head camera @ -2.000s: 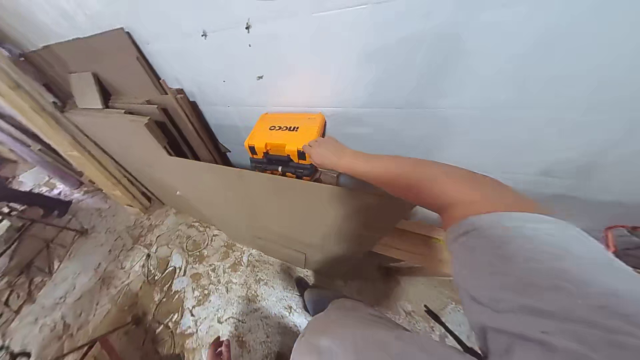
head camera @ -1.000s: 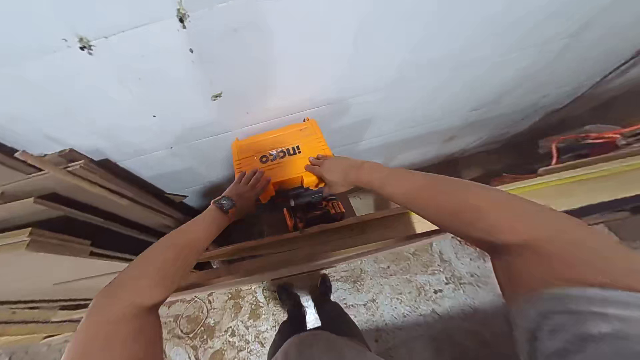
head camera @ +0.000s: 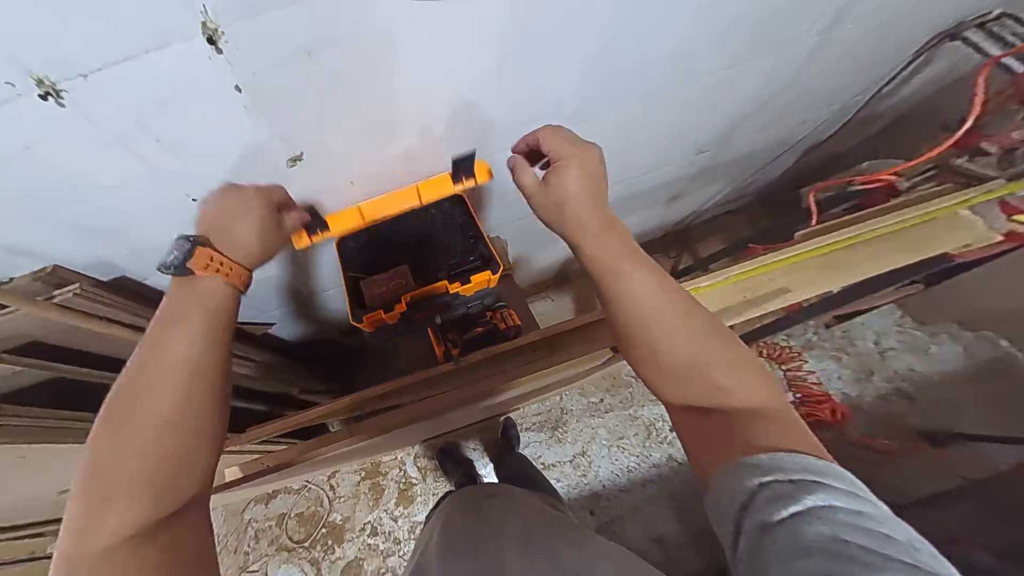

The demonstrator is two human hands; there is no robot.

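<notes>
An orange INGCO tool case point(head camera: 486, 278) stands with its lid raised against the white wall, its dark inside showing. A reddish-brown block or packet point(head camera: 387, 286) lies at the left of the case. My left hand point(head camera: 250, 222), with an orange-strapped watch on the wrist, is at the black latch on the lid's left end; whether its fingers touch it is unclear. Just right of the lid's other end, my right hand point(head camera: 564, 172) is raised with its fingers curled and apart, holding nothing. An orange and black power tool point(head camera: 472, 326) sits directly in front of the case.
Wooden boards point(head camera: 432, 392) stand on edge between me and the case. Stacked panels point(head camera: 88, 320) lean at the left. On the right are a plank with a yellow strip point(head camera: 848, 240), an orange cable point(head camera: 972, 112) and a coiled red cord point(head camera: 804, 384) on the stained floor.
The case's lid, shut before, has been lifted open. My right hand has come off the case to the right, and my left hand has moved to the lid's left end.
</notes>
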